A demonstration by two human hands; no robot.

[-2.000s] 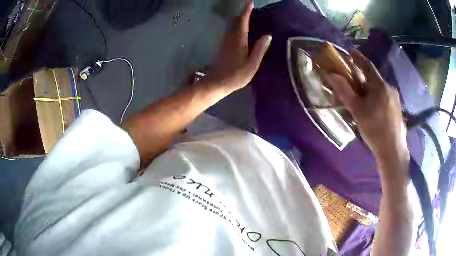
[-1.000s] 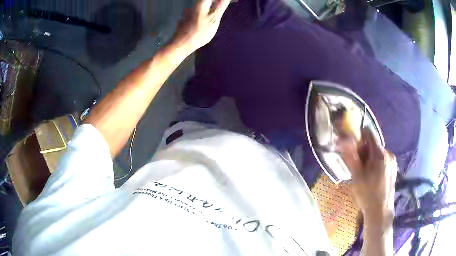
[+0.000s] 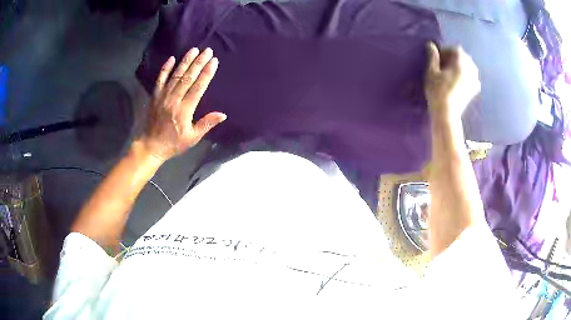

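A dark purple garment (image 3: pixel 313 94) lies spread over the padded board, smooth in the middle and wrinkled along its far edge. My left hand (image 3: pixel 181 106) is open on its left part, palm down with fingers spread. My right hand (image 3: pixel 452 78) is at its right edge, slightly blurred, with curled fingers closed at the cloth edge; the fingertips are partly hidden. The steam iron (image 3: pixel 414 209) sits on the perforated tan iron rest (image 3: pixel 389 195), below the board, partly covered by my right forearm.
The grey-blue board end (image 3: pixel 510 81) shows right of the garment. Crumpled brighter purple cloth (image 3: pixel 516 187) hangs at the right, with dark cables (image 3: pixel 532 259) below it. A round dark stand base (image 3: pixel 105 119) and a cardboard box (image 3: pixel 22 219) are at the left.
The iron has gone from the garment onto the rest, and my right hand has let it go and moved to the garment's right edge. My left hand now lies on the garment's left part.
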